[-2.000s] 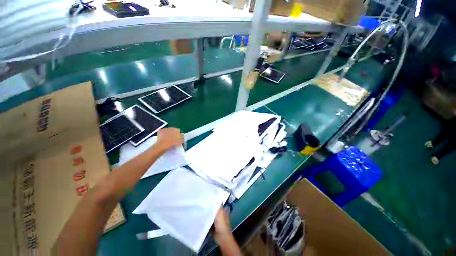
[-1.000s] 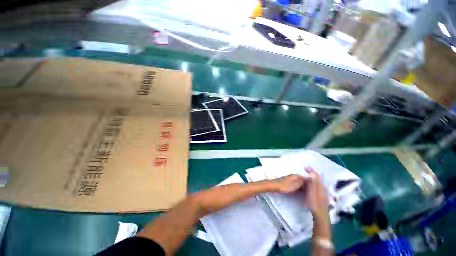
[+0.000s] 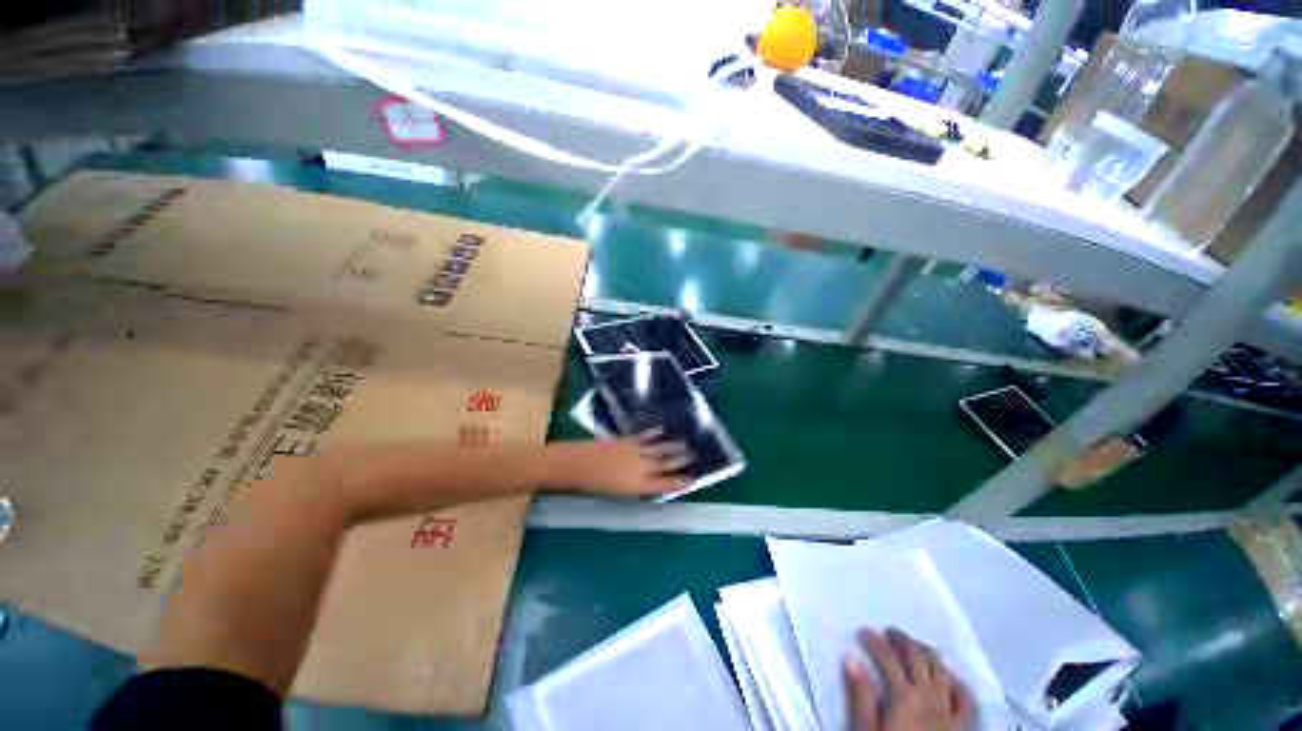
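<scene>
My left hand [image 3: 643,464] is on the near end of a black, pale-framed solar panel [image 3: 660,403], fingers over its face; the thumb's grip is hidden. This panel overlaps another panel [image 3: 628,337] on the green surface behind the rail. My right hand [image 3: 910,688] lies palm down, fingers spread, on a pile of white sleeved panels [image 3: 843,614] at the lower right. A dark patch shows at the pile's right opening. A single white sleeve [image 3: 643,678] lies left of the pile.
A large cardboard sheet [image 3: 186,371] covers the left. A metal rail [image 3: 771,520] and slanted post [image 3: 1057,429] edge the bench. An overhead shelf [image 3: 685,157] crosses above. Another person's hand [image 3: 1099,461] is beside a separate panel [image 3: 1007,419]; another hand [image 3: 1114,347] is near white material.
My left hand has moved from the white pile left and back to the panels. The top panel now lies turned and nearer the rail. My right hand remains at the pile, now flat and apart from my left.
</scene>
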